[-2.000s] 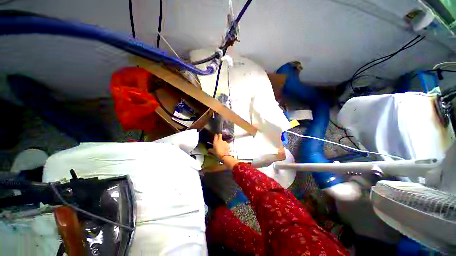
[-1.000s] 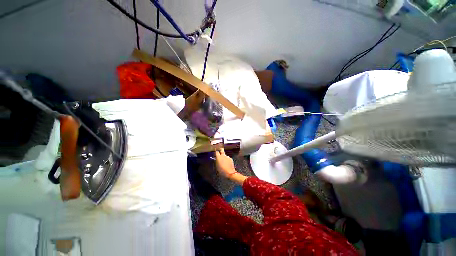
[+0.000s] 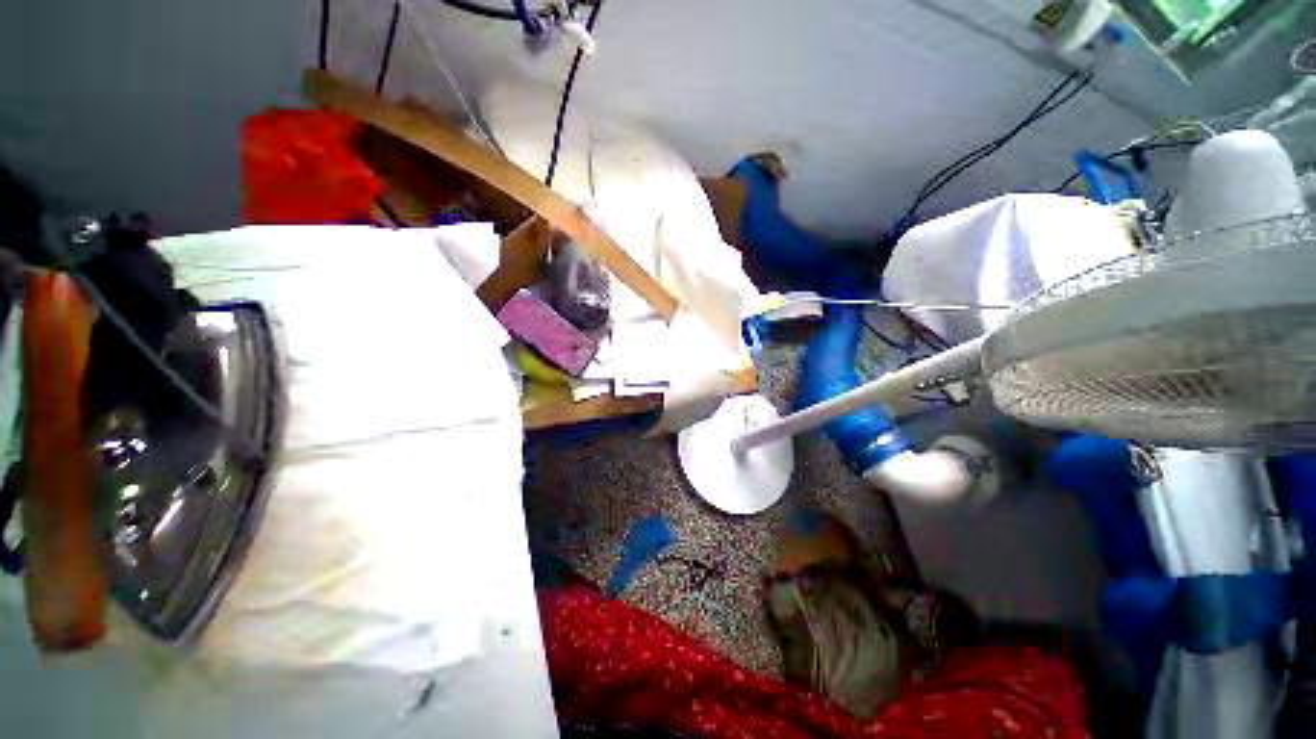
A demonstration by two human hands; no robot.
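Note:
Neither of my hands shows now. My red patterned clothing (image 3: 650, 664) shows along the bottom edge; which part is sleeve cannot be told. Nearest at left, the iron (image 3: 188, 477) with its orange-brown handle (image 3: 61, 462) stands at the table's left side, cut close to the picture's edge. White ironing cloth (image 3: 375, 477) lies to its right. Beyond the table, an open box holds a pink pack (image 3: 549, 334) and a dark clear-wrapped thing (image 3: 576, 282). A long brown cardboard strip (image 3: 491, 171) lies slanted over the boxes.
A white standing fan (image 3: 1183, 347) leans in from the right, its round base (image 3: 738, 455) on the speckled floor. A blue duct-like tube (image 3: 830, 361) runs behind it. A red bag (image 3: 306, 173) is at the back left. Cords hang at the top. White-covered surface (image 3: 1003, 260) stands at back right.
My reaching hand has left the box area and gone out of the picture. The pink pack now shows clearly in the box. The view has shifted, and the iron sits further left.

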